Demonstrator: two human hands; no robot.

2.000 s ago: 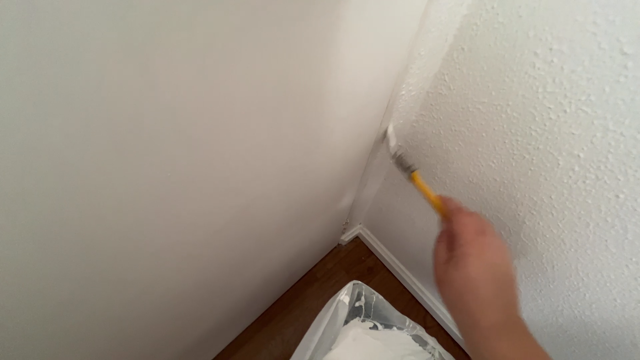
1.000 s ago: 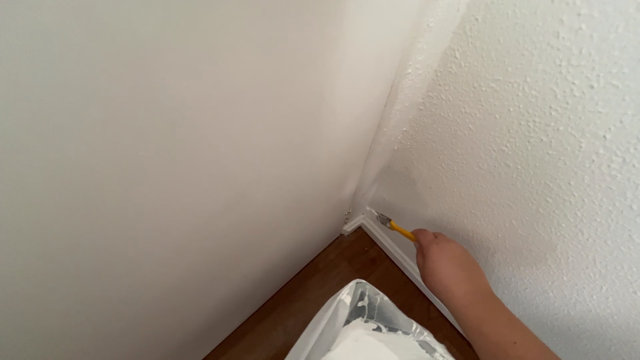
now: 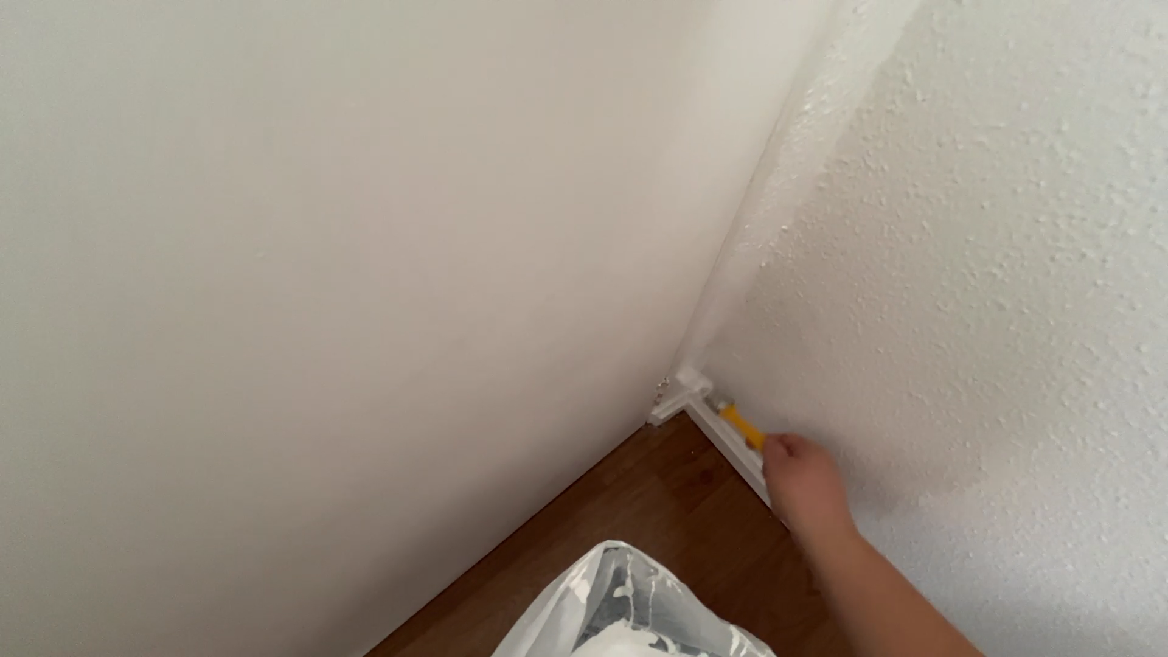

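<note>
My right hand (image 3: pixel 808 479) grips the yellow handle of a paintbrush (image 3: pixel 741 425), low in the corner where two walls meet. The brush's white bristle end is at the foot of the textured wall (image 3: pixel 985 301), just above the white baseboard (image 3: pixel 730 447); it looks slightly blurred. A glossy band of wet-looking white paint (image 3: pixel 776 205) runs up the corner along the edge of the textured wall. At the bottom of the view is a container lined with clear plastic (image 3: pixel 584 584), holding white paint (image 3: pixel 620 641). My left hand is out of view.
A smooth pale wall or panel (image 3: pixel 365 274) fills the left side. Brown wood-look flooring (image 3: pixel 684 493) lies between it and the baseboard, beneath the paint container. Small dark marks (image 3: pixel 662 391) show low in the corner, close to the short end of baseboard.
My right hand has moved down along the corner with the brush, from partway up the wall to just above the baseboard. The paint container stays at the bottom of the view.
</note>
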